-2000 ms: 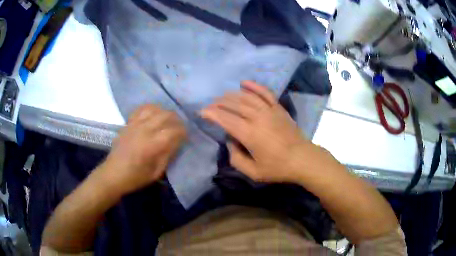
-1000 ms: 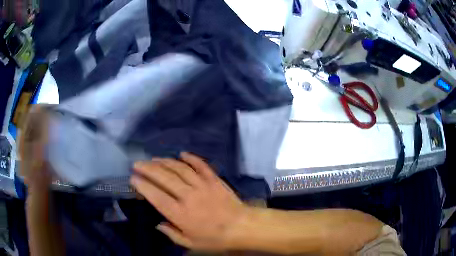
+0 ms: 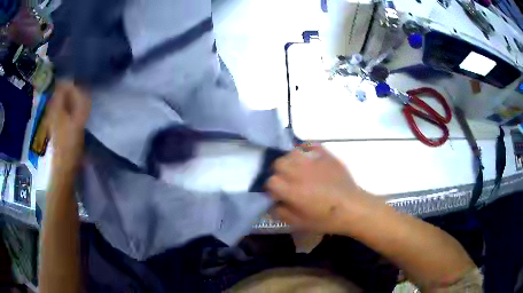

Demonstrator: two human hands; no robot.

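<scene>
A garment panel of pale grey-blue cloth with dark navy parts lies across the left and middle of the table, partly blurred. A narrow dark band crosses its upper part. My left hand is blurred at the panel's left edge, fingers closed on the cloth. My right hand is closed on a dark part of the panel at its right side, near the table's front edge. A white area shows between dark cloth edges, left of my right hand. The fingertips of both hands are partly hidden.
The white sewing machine head is at the upper right, over the machine bed. Red-handled scissors lie right of the needle area. A thin stick and a dark strip are farther right. A dark blue box is at far left.
The panel has been turned and spread, showing more pale cloth and baring the machine bed. My left hand has moved up; my right hand has moved right and up and closed on the cloth.
</scene>
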